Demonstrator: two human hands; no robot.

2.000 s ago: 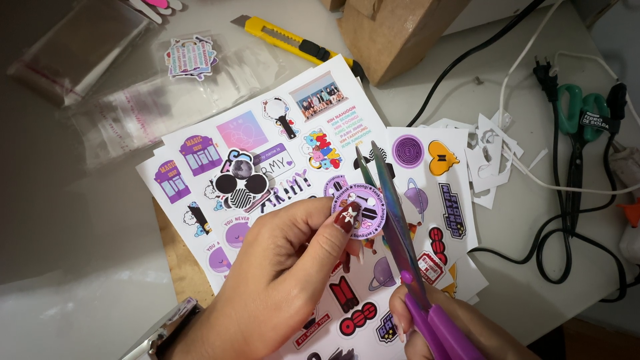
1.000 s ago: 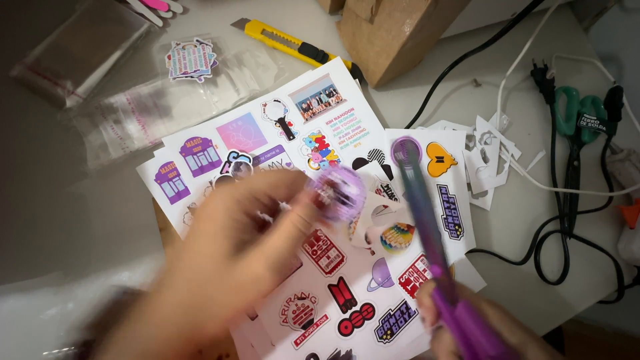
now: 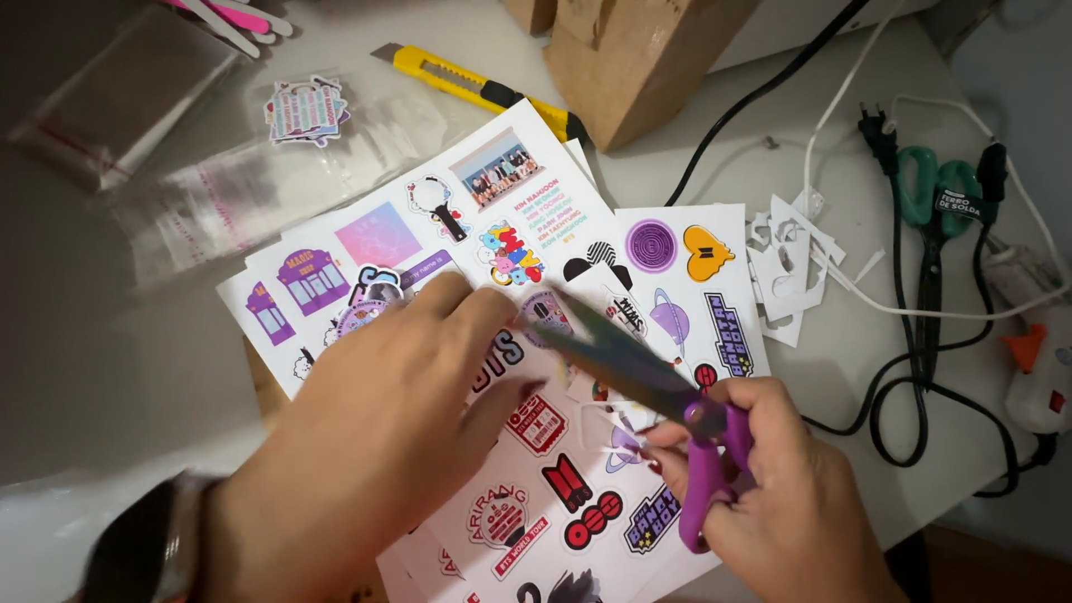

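Note:
Printed sticker sheets [image 3: 381, 239] lie overlapped at the middle. My left hand [image 3: 394, 377] reaches over them, its fingertips down by a small pile of cut-out stickers [image 3: 360, 310]; whether the fingers hold anything is hidden. My right hand [image 3: 779, 494] grips purple-handled scissors [image 3: 708, 452], blades pointing up and left with their tips near my left fingers. Thin white paper trimmings [image 3: 624, 419] show beside my right fingertips. A round purple sticker [image 3: 546, 314] is partly visible behind the blades.
A yellow snap-off utility knife [image 3: 477, 88] lies beside a cardboard box [image 3: 645, 67]. Clear plastic sleeves [image 3: 218, 209] and stacked cut stickers [image 3: 307, 110] are at upper left. Paper scraps [image 3: 783, 268], green-handled scissors [image 3: 930, 251], cables [image 3: 900, 335] and a glue gun [image 3: 1038, 360] are at right.
The round purple sticker that my left hand held up two seconds ago is out of its raised grasp. My left hand has come down over the sheets; the scissors now slant further to the left.

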